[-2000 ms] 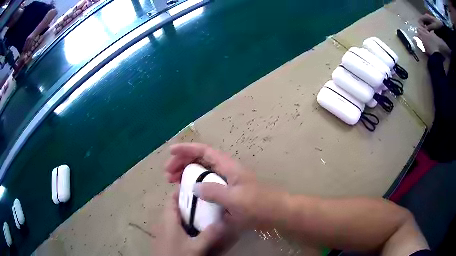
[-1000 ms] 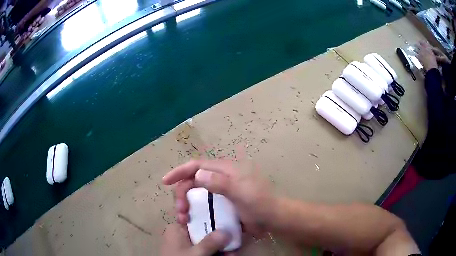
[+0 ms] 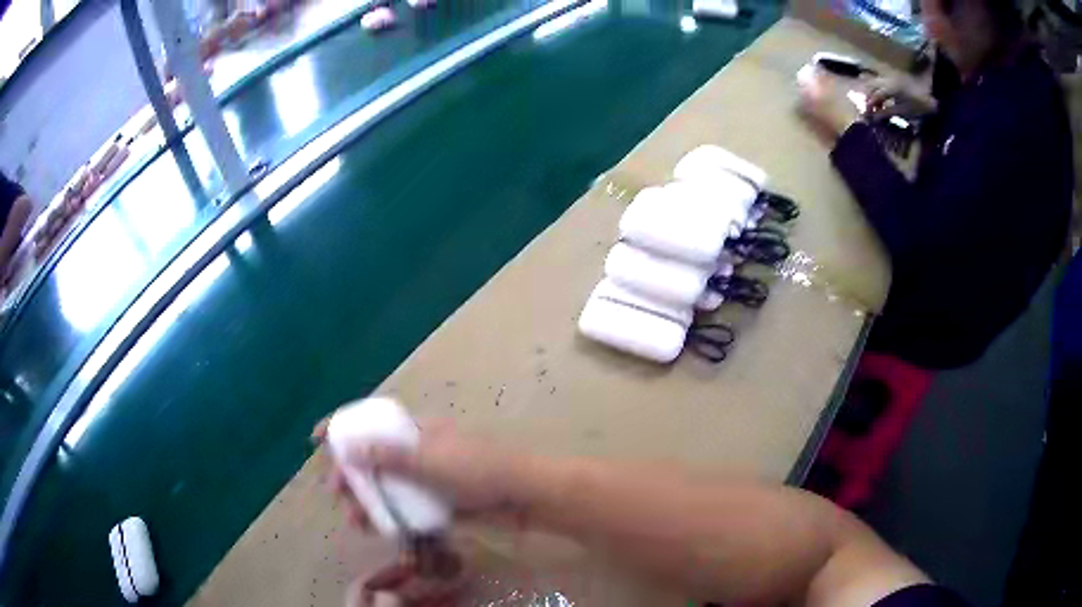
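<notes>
A white case [image 3: 386,445] with a dark centre seam is held tilted above the cardboard bench at lower centre. My right hand [image 3: 433,474] is shut on the case, fingers wrapped around it; hand and case are blurred. My left hand [image 3: 409,579] is at the case's lower end, curled by a dark part there, cut off by the bottom edge and blurred; its grip cannot be told. Several white cases in a pile [image 3: 670,243] lie on the bench, black cord loops [image 3: 712,343] pointing right.
The green conveyor belt [image 3: 356,302] runs along the left, with a single white case [image 3: 133,557] at lower left. Dark specks and shiny tape [image 3: 801,270] are on the cardboard. A person in dark clothing [image 3: 979,190] works at the upper right, near a red stool [image 3: 884,433].
The view has swung right, so the pile appears further left and more of the neighbouring person shows. The held case has moved up and left in view; my left hand is now at its lower end.
</notes>
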